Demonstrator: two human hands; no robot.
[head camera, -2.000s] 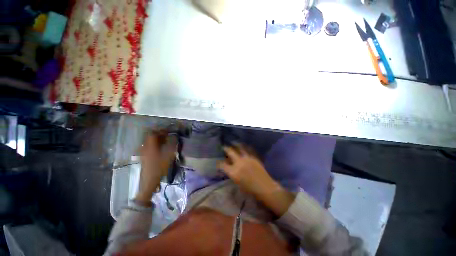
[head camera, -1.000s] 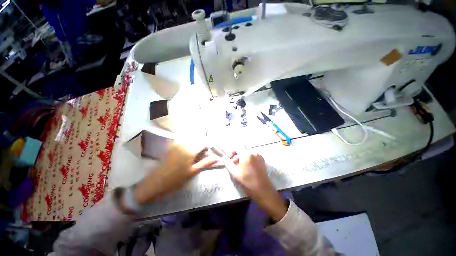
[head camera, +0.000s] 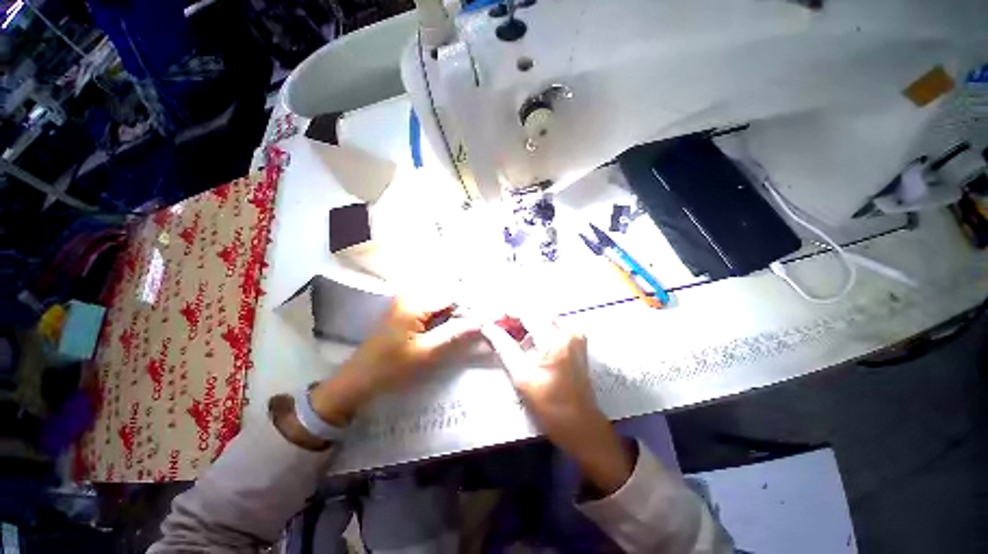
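Note:
My left hand and my right hand are together on the table just in front of the needle area. Both pinch a small fabric piece, washed out white with a dark reddish patch by the right fingers. Its exact shape is lost in the glare. A dark-and-beige fabric piece lies by my left hand. Two more beige pieces with dark ends, one with a dark square end and one farther back, lie left of the machine head.
Blue and orange thread snips lie right of the needle, with small dark scraps nearby. A flat black device with a white cable lies under the machine arm. A printed tan sheet covers the left side.
Two seconds ago both hands were below the table edge over the lap; one second ago they were at the table. Now the view is closer to the machine and the hands still hold the piece.

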